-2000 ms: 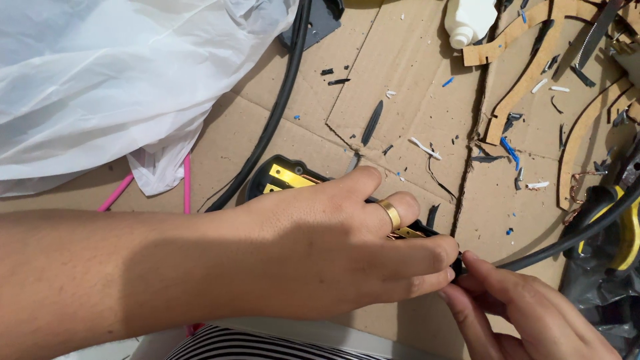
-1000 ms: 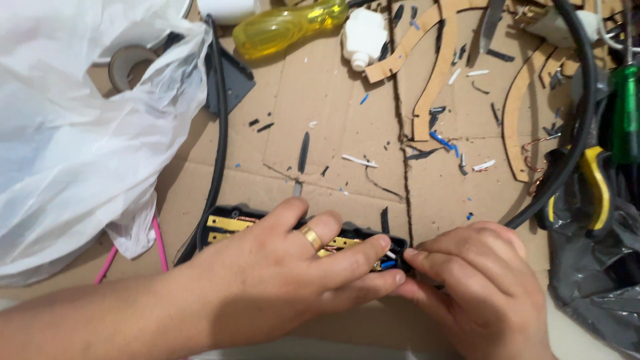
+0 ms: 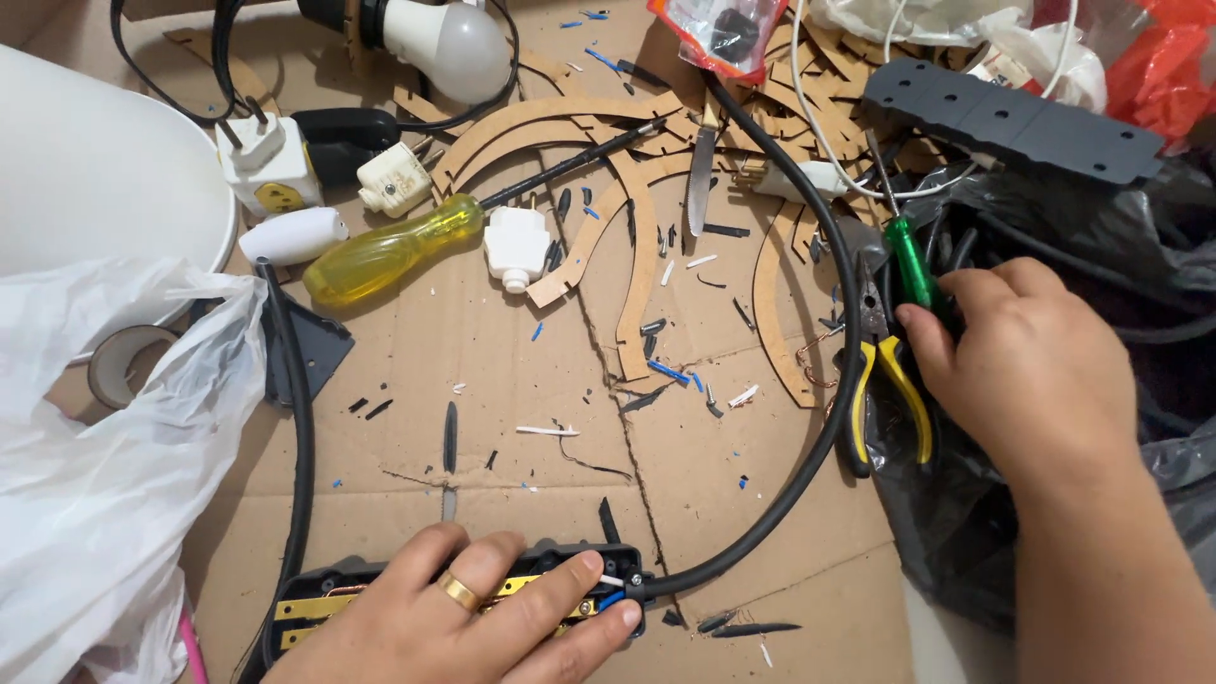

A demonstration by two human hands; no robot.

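Across an open black power strip housing (image 3: pixel 332 579) with brass contact strips lies my left hand (image 3: pixel 494 608), a ring on one finger, its fingertips near the right end. There white and blue wires (image 3: pixel 611 600) meet a thick black cable (image 3: pixel 760 522), which enters through the end and curves up to the right. My right hand (image 3: pixel 1026 351) has its thumb and fingers around the green handle of a screwdriver (image 3: pixel 912 261), whose shaft points up. Just left of that hand lie pliers (image 3: pixel 879 370) with yellow and black handles, jaws upward.
On the cardboard (image 3: pixel 380 475) lie a yellow-handled screwdriver (image 3: pixel 399 252), white plugs (image 3: pixel 516 247), a knife (image 3: pixel 701 176), curved fiberboard pieces (image 3: pixel 636 275) and insulation scraps. A light bulb (image 3: pixel 461 52) is at the top, a grey perforated plate (image 3: pixel 1012 119) upper right, a white plastic bag (image 3: pixel 123 456) left.
My right hand has left the cable end of the housing and moved up and right to the green screwdriver. My left hand stays on the housing. The view has shifted to show more of the far side.
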